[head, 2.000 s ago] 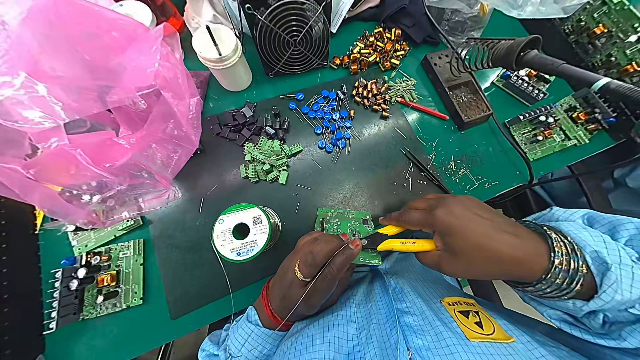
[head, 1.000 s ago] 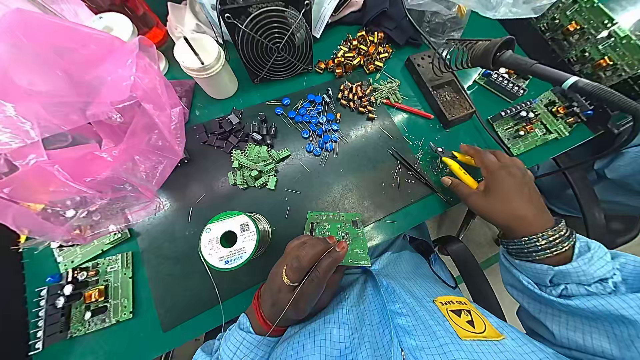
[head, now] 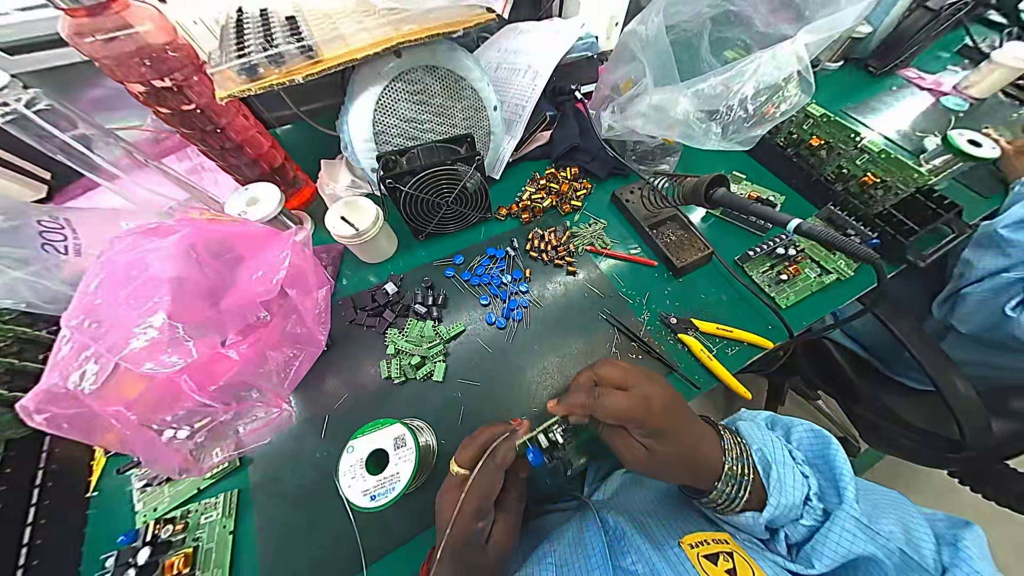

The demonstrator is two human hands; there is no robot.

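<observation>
My left hand [head: 484,488] grips the left edge of a green circuit board [head: 552,440], with a strand of solder wire [head: 464,496] running over its fingers. My right hand [head: 640,424] holds the board's upper right edge. The board is tilted, its component side partly showing with a blue disc part and black parts; the fingers hide much of it. Left of my hands stands a solder wire spool [head: 376,464]. Yellow-handled flush cutters [head: 716,348] lie with handles apart on the table's right edge, beside black tweezers [head: 648,348].
Ahead lie green terminal blocks [head: 420,350], black components [head: 384,304], blue disc components [head: 496,284] and copper coils [head: 552,194]. A soldering iron [head: 752,208] rests in its stand at the right. A fan [head: 436,188], white jar [head: 360,228] and pink bag [head: 184,344] stand behind and left. Another person's sleeve [head: 984,280] is at far right.
My right hand has let go of the yellow cutters, now on the table, and has come back to the board. The board has been tilted from lying flat. The view has shifted upward.
</observation>
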